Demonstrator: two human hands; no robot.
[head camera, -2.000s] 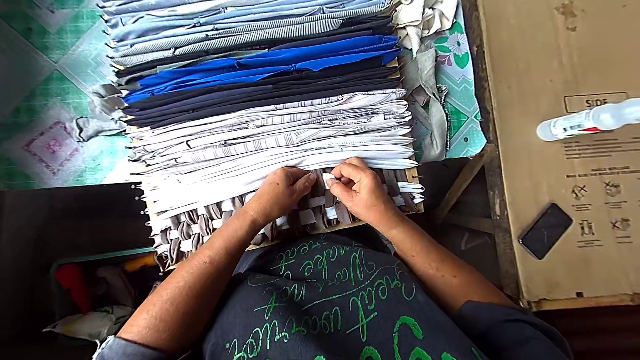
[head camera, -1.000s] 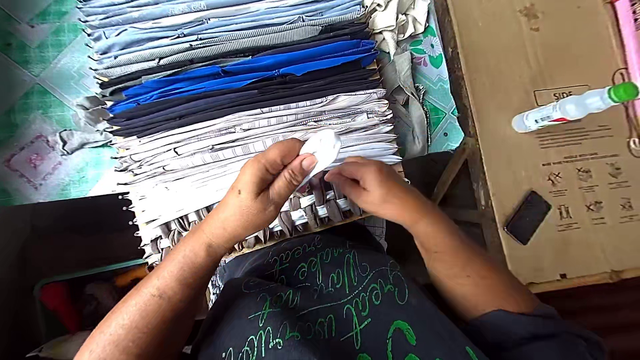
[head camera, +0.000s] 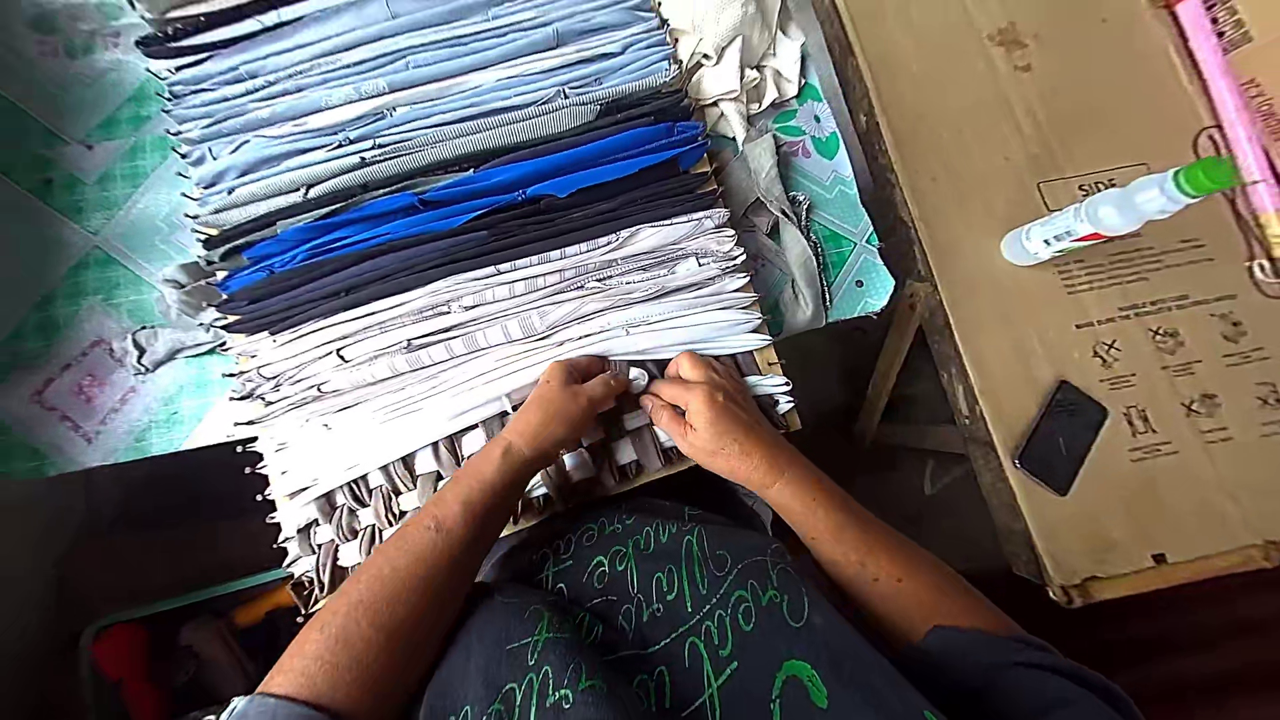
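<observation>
Fabric strips (head camera: 480, 240) in light blue, grey, bright blue, black and white stretch side by side across a wooden frame studded with nails (head camera: 262, 470). Along the near edge, white and grey-brown strips cross over and under in a woven band (head camera: 370, 510). My left hand (head camera: 568, 405) pinches a small end of white fabric (head camera: 637, 379) over this band. Close on its right, my right hand (head camera: 705, 410) has bent fingers at the weave beside that white end; whether it grips a strip is hidden. White strip ends (head camera: 770, 385) loop at the frame's right edge.
A cardboard sheet (head camera: 960, 120) covers the table at right, bearing a phone (head camera: 1062, 437), a clear bottle with a green cap (head camera: 1120, 212) and a pink strip (head camera: 1235, 100). Cloth scraps (head camera: 735, 60) lie beyond the frame on a green patterned cover (head camera: 60, 250). A bin (head camera: 150, 640) holds coloured cloth at lower left.
My left hand, raised with a white bundle of fabric one second ago, is lower at the woven band. My right hand stays near the weave.
</observation>
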